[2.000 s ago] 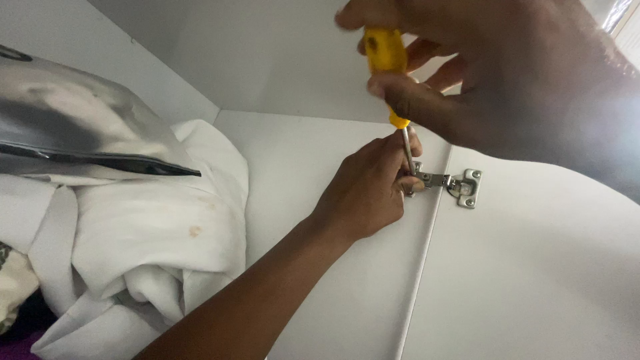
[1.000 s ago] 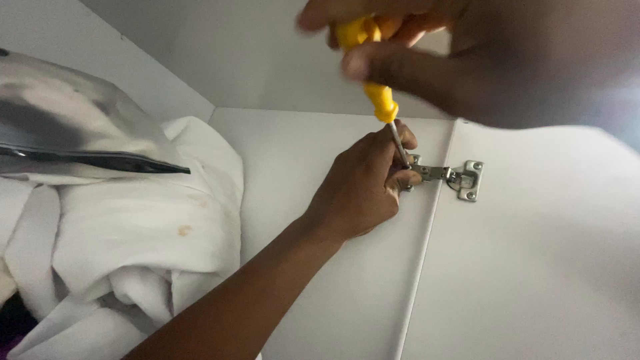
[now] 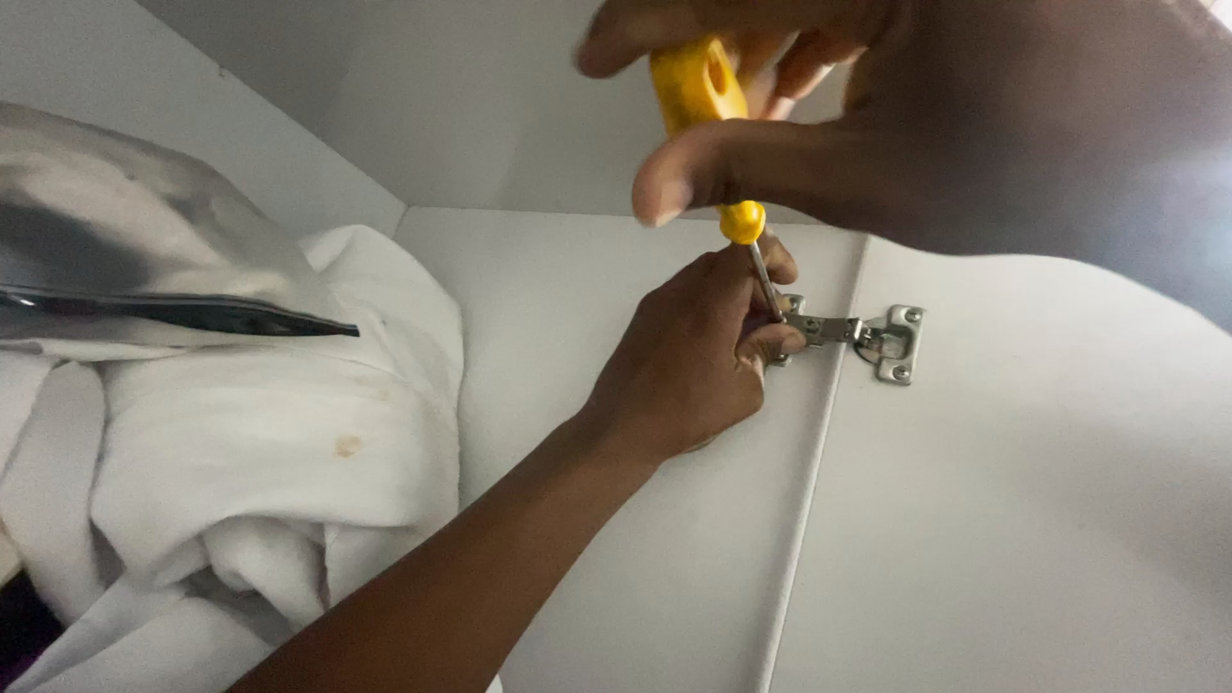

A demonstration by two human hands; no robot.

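A metal cabinet hinge (image 3: 890, 344) joins the white side panel to the white door. A screwdriver with a yellow handle (image 3: 741, 221) stands tilted, its shaft running down to the hinge arm on the side panel. My right hand (image 3: 818, 125), partly blurred, is around the handle with its thumb and fingers. My left hand (image 3: 688, 351) closes around the lower shaft beside the hinge arm, fingertips close to the tip. The tip and the screw under it cannot be made out clearly.
White folded cloth (image 3: 279, 433) with a small stain is piled at the left. A shiny silvery bag (image 3: 144, 221) with a dark edge lies on it. The white door (image 3: 1011, 481) extends to the right of the panel's edge.
My right hand has shifted its fingers about the yellow handle, and the handle's tilt has varied. My left hand has stayed at the shaft beside the hinge.
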